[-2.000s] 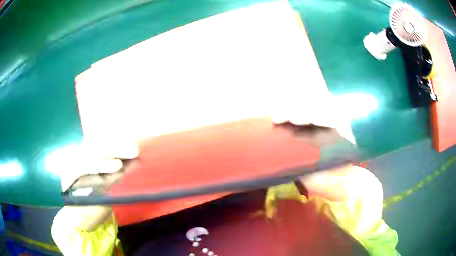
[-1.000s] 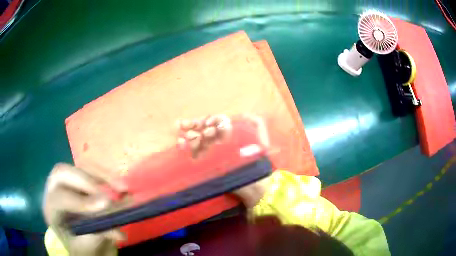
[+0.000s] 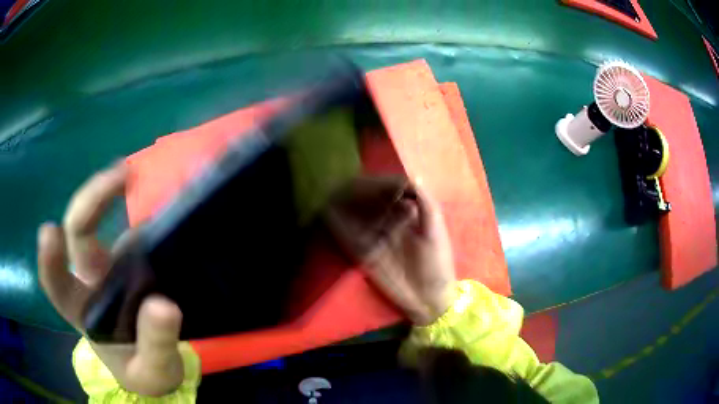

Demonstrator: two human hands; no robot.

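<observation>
A dark, glossy tablet (image 3: 236, 245), blurred by motion, is held tilted above a stack of orange-red foam pads (image 3: 465, 197). Its long edge runs from lower left to upper centre. The glossy face shows a yellow and skin-toned reflection. My left hand (image 3: 126, 292) grips the tablet's lower-left corner, with the thumb on the near side and some fingers spread. My right hand (image 3: 414, 252) is at the tablet's right side, palm turned towards it. Its fingers are blurred, and whether they grip the tablet cannot be told.
A small white fan (image 3: 621, 96) stands on the green bench (image 3: 544, 189) at the right. Beside it is a black tape dispenser (image 3: 640, 173) with a yellow roll, against another orange pad (image 3: 690, 197). An orange-framed dark item (image 3: 619, 9) shows at the top right.
The tablet, earlier held edge-on and low, has swung up to a steep slant with its dark face showing. My right hand has moved up from below the edge to its right side.
</observation>
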